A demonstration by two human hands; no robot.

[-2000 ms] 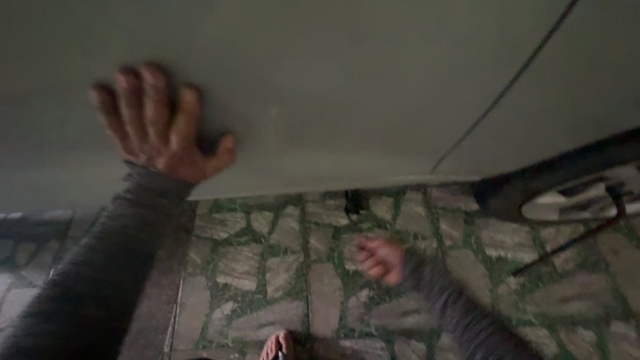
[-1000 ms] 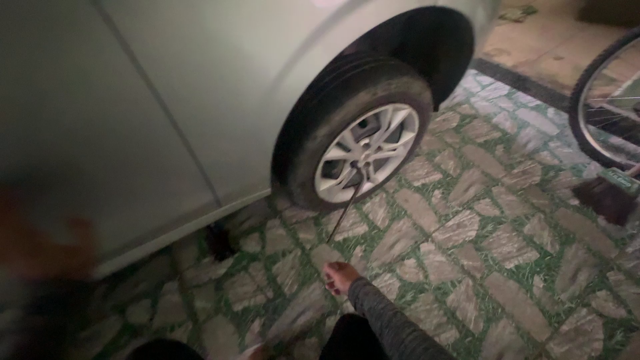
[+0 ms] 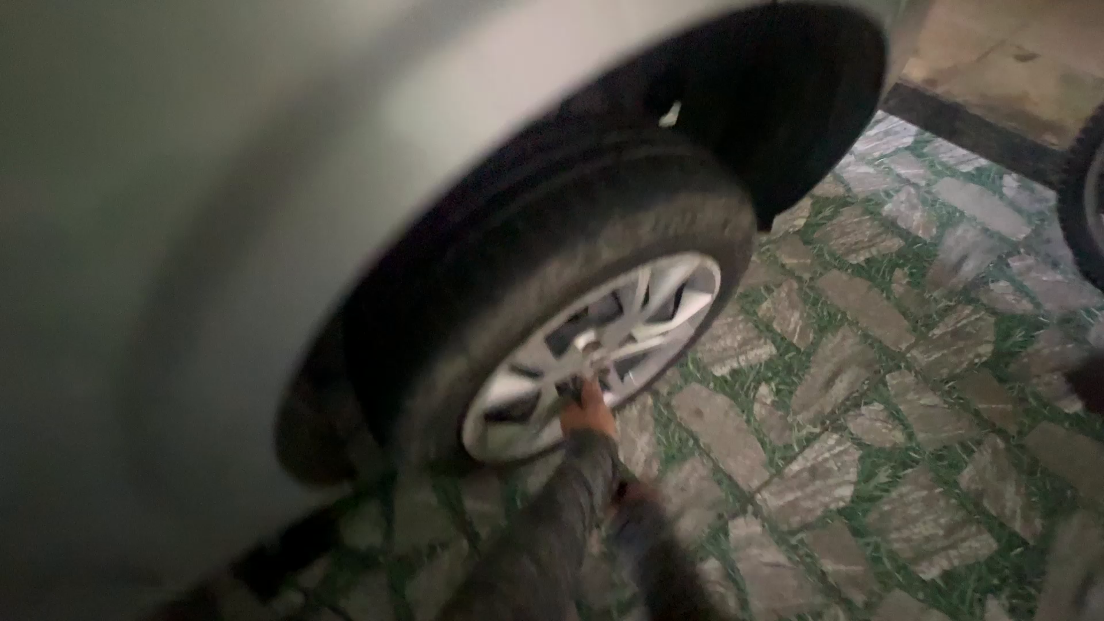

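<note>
My left hand reaches to the middle of the silver alloy wheel rim of a light-coloured car, its fingers close to the hub. Just below and to the right, my right hand is low beside the left sleeve, with a small dark part at its fingers. Both hands are blurred and partly hidden, so their grip is unclear. The black tyre is fitted under the wheel arch. A thin rod seen earlier at the wheel cannot be made out clearly.
The car's body panel fills the left side. Stone paving with green gaps lies at the right. A bicycle tyre stands at the right edge, near a dark floor strip.
The view has swung right and closer to the wheel. My left hand has left the car's side panel and is now at the hub. My right hand is now close to the left forearm.
</note>
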